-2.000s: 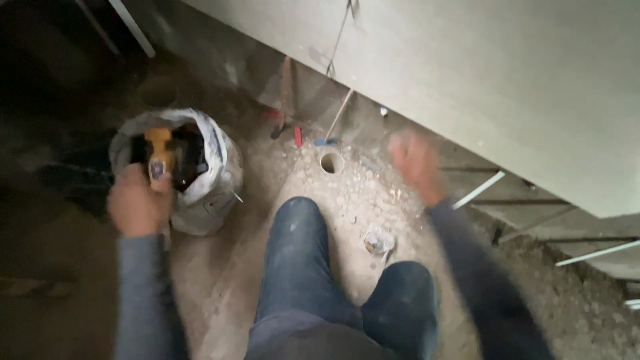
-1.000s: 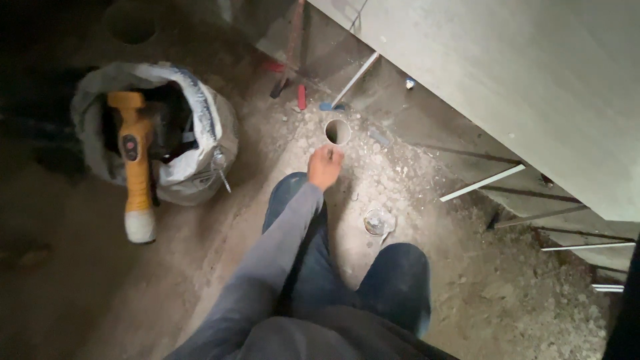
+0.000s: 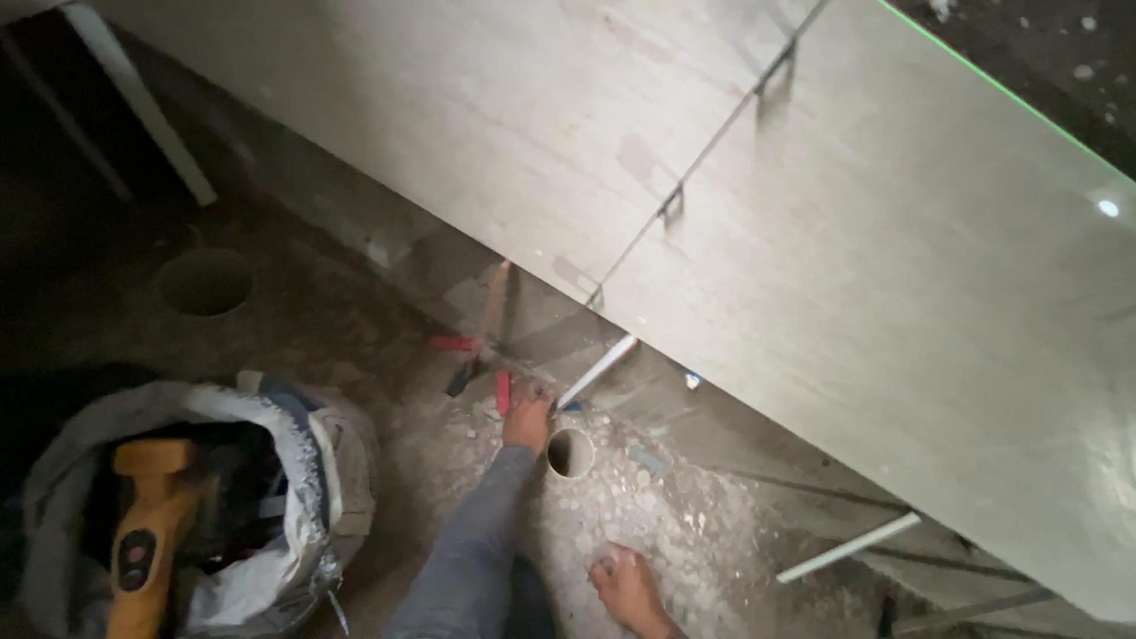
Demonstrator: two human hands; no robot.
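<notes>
My left hand (image 3: 530,421) reaches down to the floor beside the open end of a round pipe (image 3: 570,453). Its fingers are at a blue wedge (image 3: 568,407) at the foot of a white strip (image 3: 599,368) that leans to the lower edge of a large wall tile (image 3: 799,337); whether they grip it I cannot tell. Just left of the fingers stands a red wedge (image 3: 504,392). My right hand (image 3: 628,586) is over the rubble, fingers curled, with nothing plainly seen in it. A yellow cordless tool (image 3: 146,541) lies on a white sack (image 3: 311,444).
Clips (image 3: 672,204) sit along the tile joint, and a green laser line (image 3: 994,80) runs on the top edge. Another strip (image 3: 848,548) props the tile at right. A wooden-handled tool (image 3: 493,306) leans beneath it. A round hole (image 3: 206,281) is in the floor at left.
My left hand has moved from near the pipe opening to the foot of the white strip. My right hand, out of view a second ago, is now in view. The view has shifted toward the tile.
</notes>
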